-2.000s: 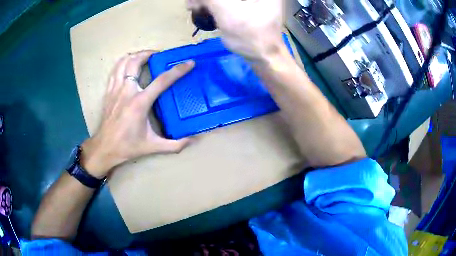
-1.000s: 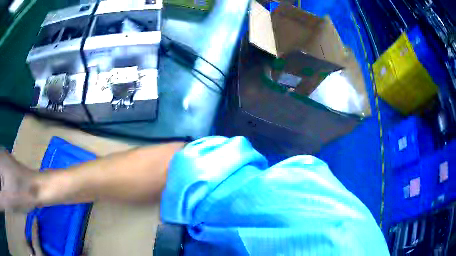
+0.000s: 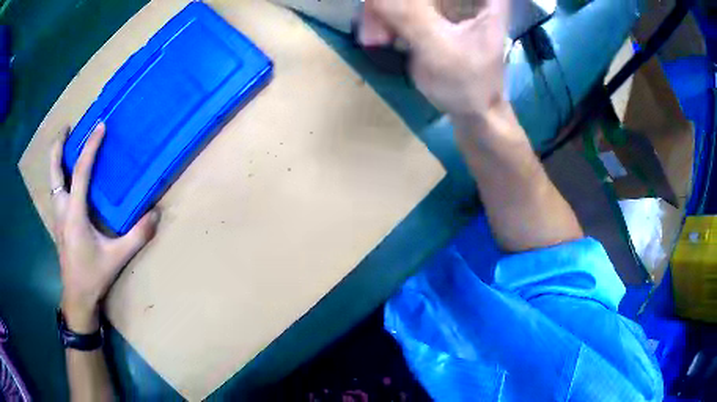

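Note:
A bright blue plastic housing (image 3: 161,110) lies at an angle on the tan cardboard mat (image 3: 259,235), its recessed panel facing up. My left hand (image 3: 90,235) grips its near left end, fingers on one side and on top, thumb at the near edge. My right hand (image 3: 456,63) is raised at the top edge of the view, to the right of the mat and away from the housing. It is blurred and partly cut off; I cannot tell what it holds. Small dark specks lie on the mat.
Part of a light grey box shows at the top, behind my right hand. A dark cable (image 3: 648,49) runs at the upper right. Open cartons (image 3: 656,149) and a yellow bin (image 3: 698,267) stand at the right. The green bench (image 3: 39,259) surrounds the mat.
The view has swung back from the feeders and cartons to the mat. My right hand has moved from over the housing to the right of the mat. My left hand is in full view again.

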